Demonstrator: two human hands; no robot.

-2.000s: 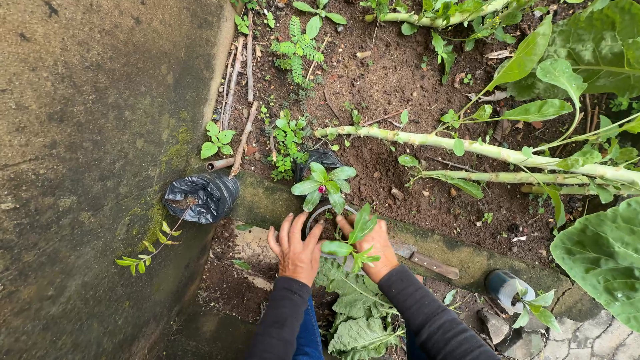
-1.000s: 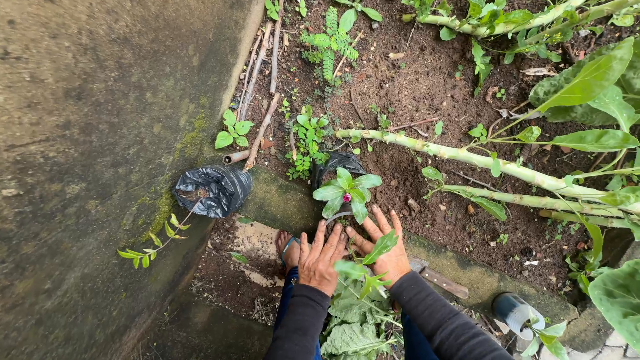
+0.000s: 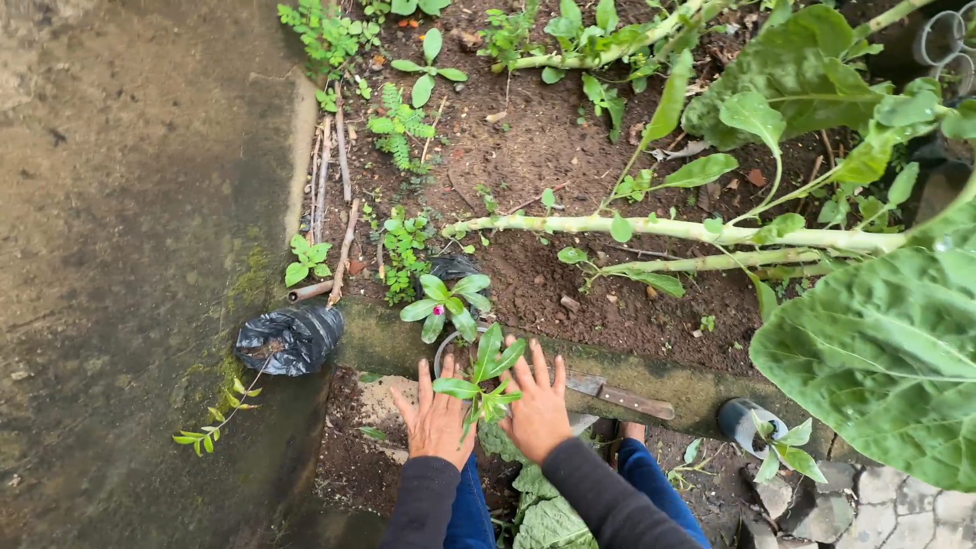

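My left hand and my right hand are spread on either side of a leafy seedling, at the rim of a round clear pot. The pot is mostly hidden by leaves and hands, so whether the fingers touch it I cannot tell. Just beyond is a plant with a small pink flower, in front of a black plastic bag. Right of my right hand, a knife with a wooden handle lies on the concrete curb.
A black plastic grow bag with a thin seedling lies left on the concrete. A potted seedling in a plastic cup is at the right, near broken paving stones. Thick pale stems and a large leaf reach over the soil bed.
My fingers have spread and the hands have moved slightly apart, with the seedling between them. The knife on the curb shows more fully than before.
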